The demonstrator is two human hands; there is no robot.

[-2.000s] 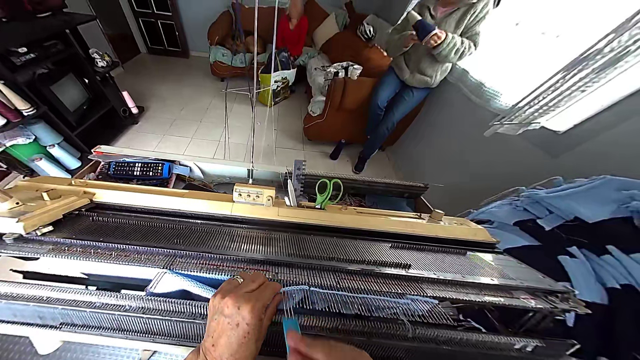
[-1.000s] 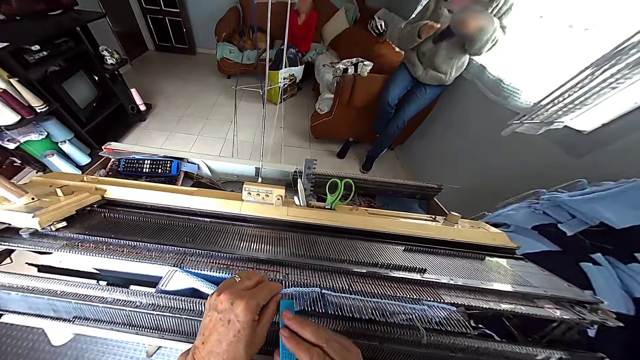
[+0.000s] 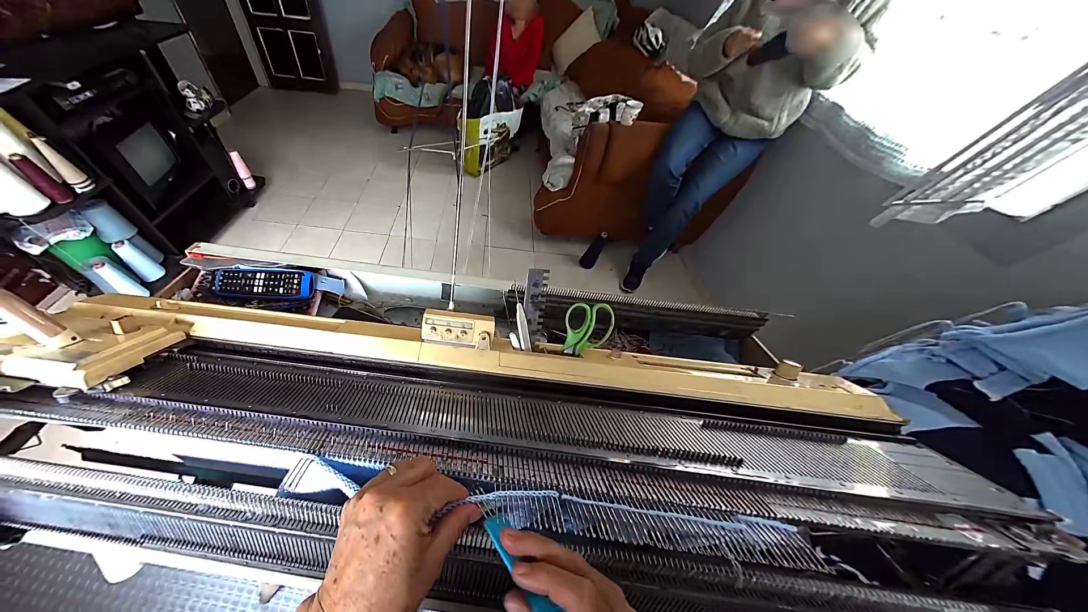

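A knitting machine (image 3: 408, 399) with long needle beds spans the view. Light-blue knitted fabric (image 3: 314, 480) hangs between its beds, and its chained edge (image 3: 646, 507) runs right along the needles. My left hand (image 3: 395, 527) pinches that edge between thumb and fingers, near the middle of the bed. Just right of it, my right hand (image 3: 565, 574) grips a turquoise handheld tool (image 3: 507, 544), whose tip is by the left fingertips at the needles. The exact contact of the tip is too small to tell.
Green-handled scissors (image 3: 586, 327) and a blue-cased remote control (image 3: 263, 284) lie behind the machine. Yarn cones (image 3: 127, 255) stand at left, blue and dark knitted pieces (image 3: 1003, 365) at right. One person (image 3: 722, 110) stands beyond; another sits on a sofa.
The left hand's fingers now pinch the fabric edge, which shows lifted between them and the needles. The turquoise tool has gone from upright to tilted, its tip toward the left hand.
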